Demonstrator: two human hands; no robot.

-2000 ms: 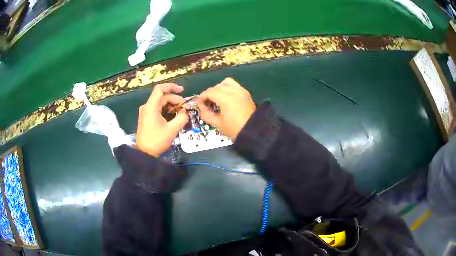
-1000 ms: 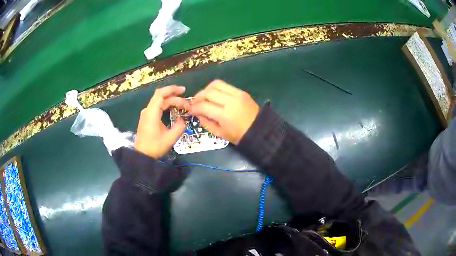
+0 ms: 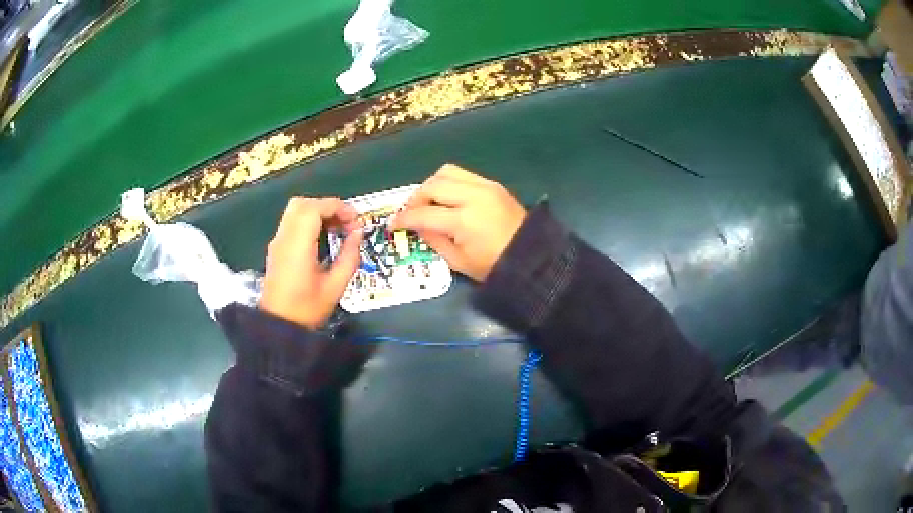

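A white open housing (image 3: 400,298) lies on the dark green bench between my hands. A green circuit board (image 3: 412,259) with yellow, blue and black parts sits inside it. My left hand (image 3: 308,255) is at the housing's left side, with thumb and fingertips close together over the board's upper left. My right hand (image 3: 469,222) reaches in from the right, fingertips pinched at the board's upper middle. Dark lead wires show between the fingertips; whether either hand grips one is too small to tell. A bagged white bundle (image 3: 190,259) trails left of the housing.
A blue coiled cord (image 3: 524,406) runs to the bench's front edge. A worn rail (image 3: 440,97) borders the bright green conveyor, where another bagged bundle (image 3: 374,42) lies. Trays stand at far left (image 3: 35,421) and right (image 3: 859,135). A thin dark rod (image 3: 653,153) lies right. A person's sleeve (image 3: 889,321) shows.
My hands have drawn apart a little, showing more of the board and the housing's top edge. The bagged bundle on the conveyor has shifted right and up in view.
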